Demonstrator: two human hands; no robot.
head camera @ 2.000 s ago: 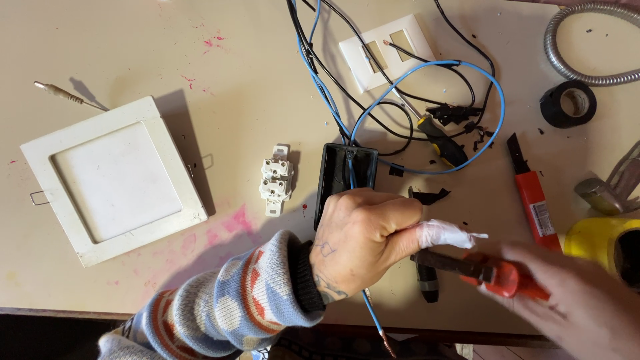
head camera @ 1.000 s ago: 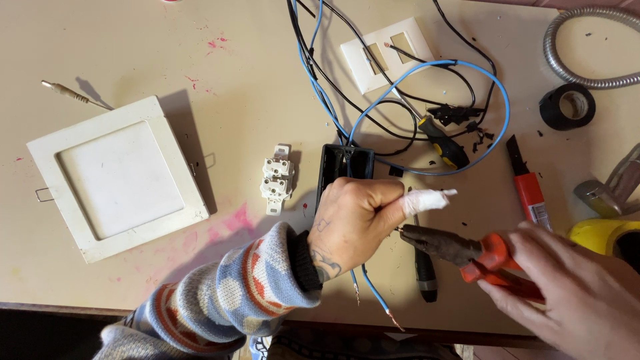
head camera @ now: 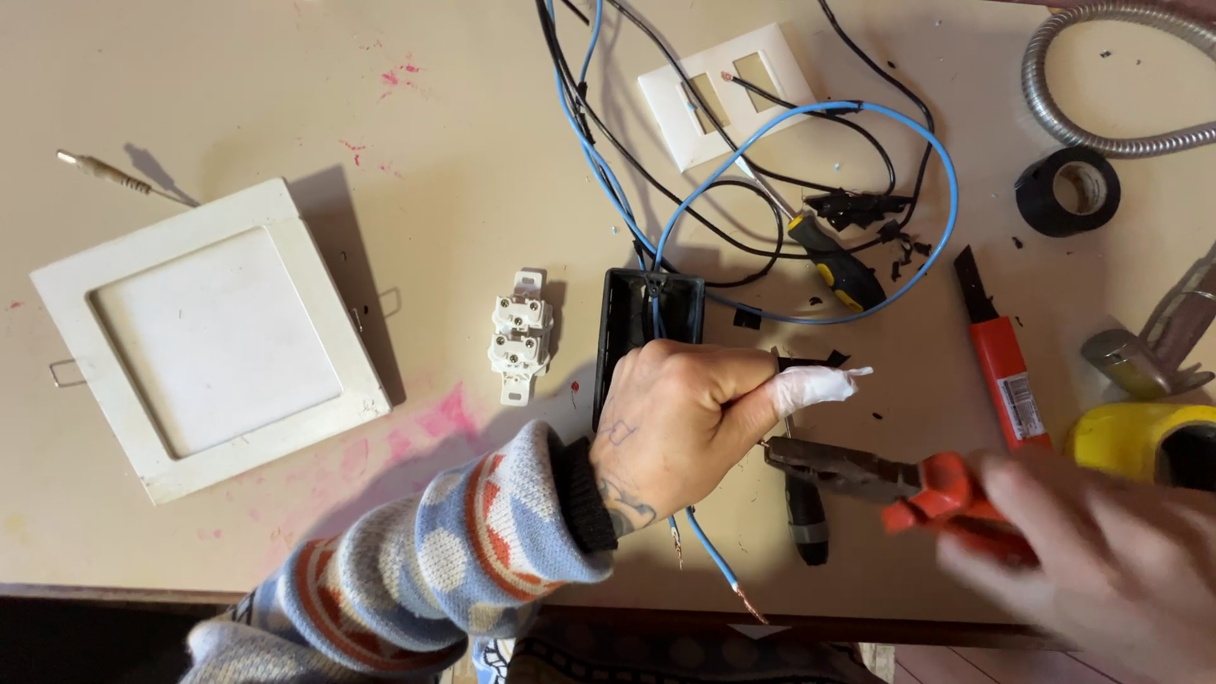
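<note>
My left hand, its thumb wrapped in white, is closed in a fist over the lower part of a black electrical box; a thin wire end shows at its right side, but the rest of what it grips is hidden. Blue wires with bare copper ends come out below the fist. My right hand, blurred, holds red-handled pliers, whose jaws are at that wire end. A white socket module lies left of the box.
A square white panel light lies at the left. Behind the box are a white cover plate, looped cables and a yellow-black screwdriver. At the right are black tape, a red utility knife, a hammer, metal conduit and a yellow object.
The pliers in my right hand have come from a blurred position at the right to the wire end beside my left fist. My left hand stays over the box.
</note>
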